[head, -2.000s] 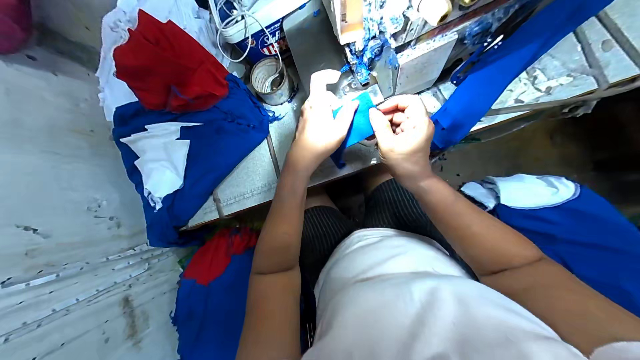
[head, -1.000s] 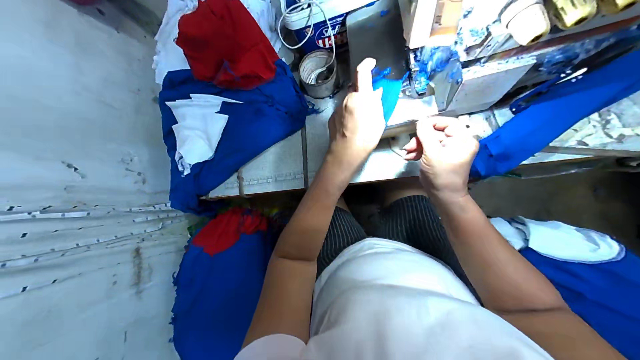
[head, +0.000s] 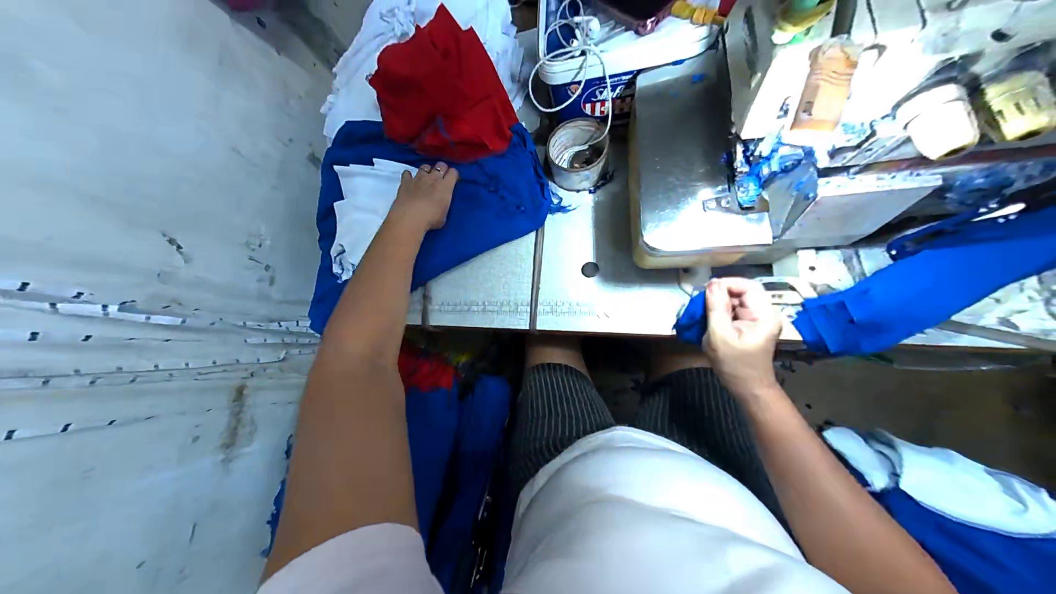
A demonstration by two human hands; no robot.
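My left hand (head: 427,196) rests palm down on the stacked fabric at the left, its fingers where white fabric pieces (head: 361,206) meet a blue cloth (head: 487,202). Just beyond its fingertips lies a pile of red fabric pieces (head: 445,87). My right hand (head: 742,326) is at the table's front edge with its fingers curled; a small bunched blue cloth (head: 691,320) touches its left side, and whether the fingers grip it is hidden. A long blue fabric strip (head: 932,289) lies to the right of that hand. The metal bed of a sewing machine (head: 693,165) stands beyond it.
A round tin (head: 577,155) stands left of the machine bed, before a plastic bucket (head: 590,91) with a white cable. Bottles (head: 825,87) and cone-shaped spools (head: 940,124) stand at the back right. A wall (head: 148,206) borders the left side. Blue and white cloth (head: 973,495) hangs low at the right.
My left hand has moved left from beside the machine onto the fabric stack. My right hand stays near the table's front edge. The view has shifted.
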